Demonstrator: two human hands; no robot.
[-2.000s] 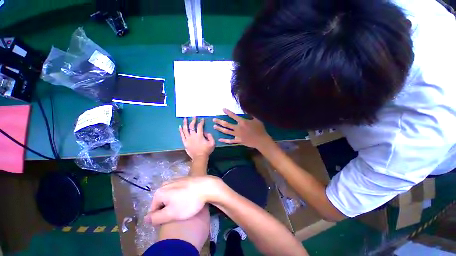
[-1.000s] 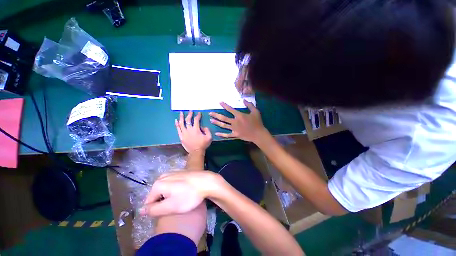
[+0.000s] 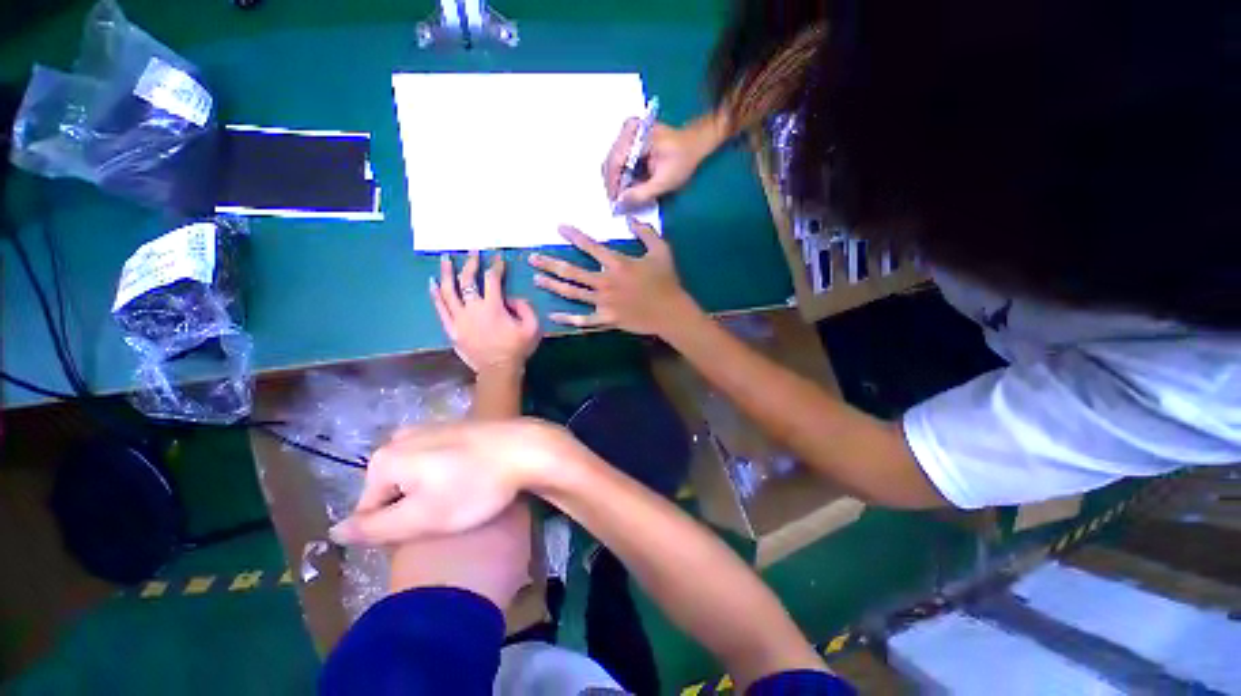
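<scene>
My left hand (image 3: 487, 324) lies palm down on the bench just below a white paper sheet (image 3: 524, 157), fingers spread, holding nothing. A finger has a ring. My right hand (image 3: 442, 483) is curled over my left forearm near the bench edge; its fingertips are partly hidden. Another person's hand holds a pen (image 3: 637, 157) at the sheet's right side. That person's other hand (image 3: 619, 286) rests spread near the sheet's lower right corner. The sheet shows no readable marks.
A black panel with white edges (image 3: 300, 173), a grey-clear bag (image 3: 116, 116) and a labelled bag (image 3: 184, 320) lie left. A person's head and white sleeve (image 3: 1000, 428) fill the right. Below are a carton of clear bags (image 3: 293, 530) and a black stool (image 3: 120, 510).
The view has shifted, so bench things sit higher and further left. The other person's head has moved right, and a hand with a pen now shows on the sheet. My hands keep their pose.
</scene>
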